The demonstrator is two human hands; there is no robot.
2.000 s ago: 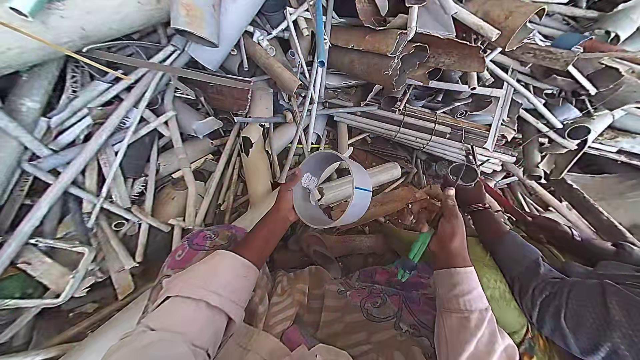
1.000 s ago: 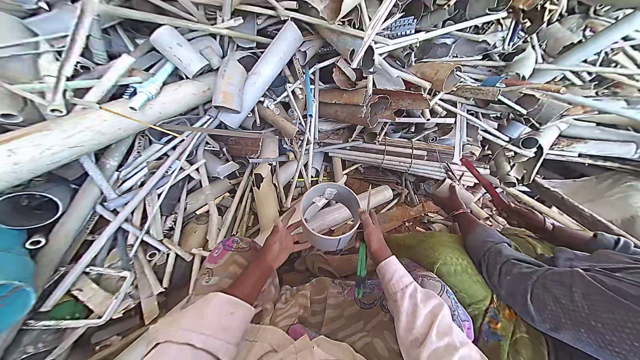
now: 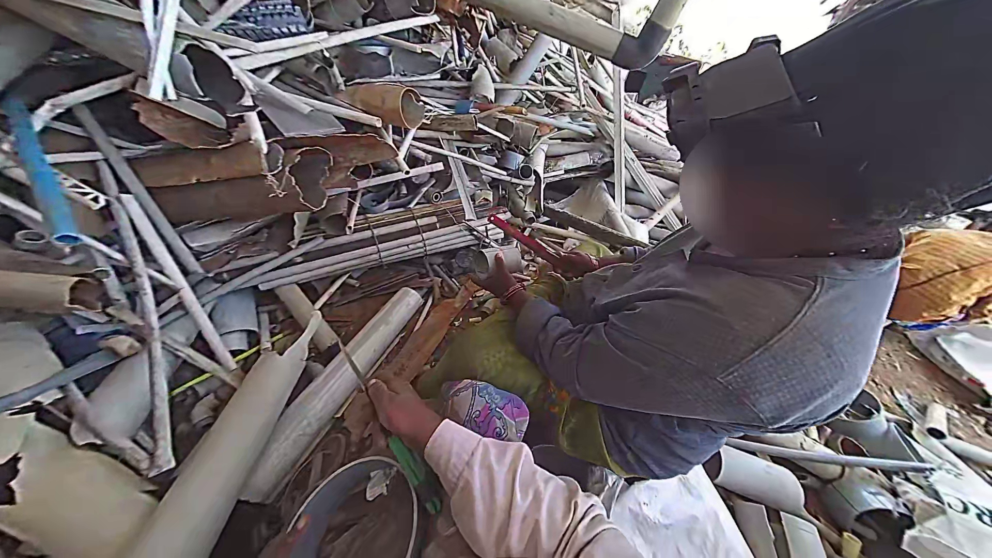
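Observation:
My right hand (image 3: pixel 399 411) is closed around a thin-bladed tool; its narrow blade (image 3: pixel 353 360) points up and left, and its green handle end (image 3: pixel 415 469) hangs below the fist. Beneath it, at the bottom edge, a wide grey plastic pipe ring (image 3: pixel 308 521) stands with its opening up and a pale scrap inside. My left hand cannot be made out; a small reddish patch at the ring's left rim is too unclear to name. A long pale pipe (image 3: pixel 341 391) lies just left of my right hand.
At right a co-worker in a grey sleeve (image 3: pixel 659 341) sits close, holding a short pipe piece (image 3: pixel 498 262) and a red tool (image 3: pixel 523 236). Scrap pipes surround us, including a tied bundle of thin pipes (image 3: pixel 380 246), a torn brown pipe (image 3: pixel 225 186) and a blue pipe (image 3: pixel 43 174).
The view has swung right toward the co-worker. One second ago both my hands were at the grey ring; now my right hand is above it and my left hand no longer shows clearly.

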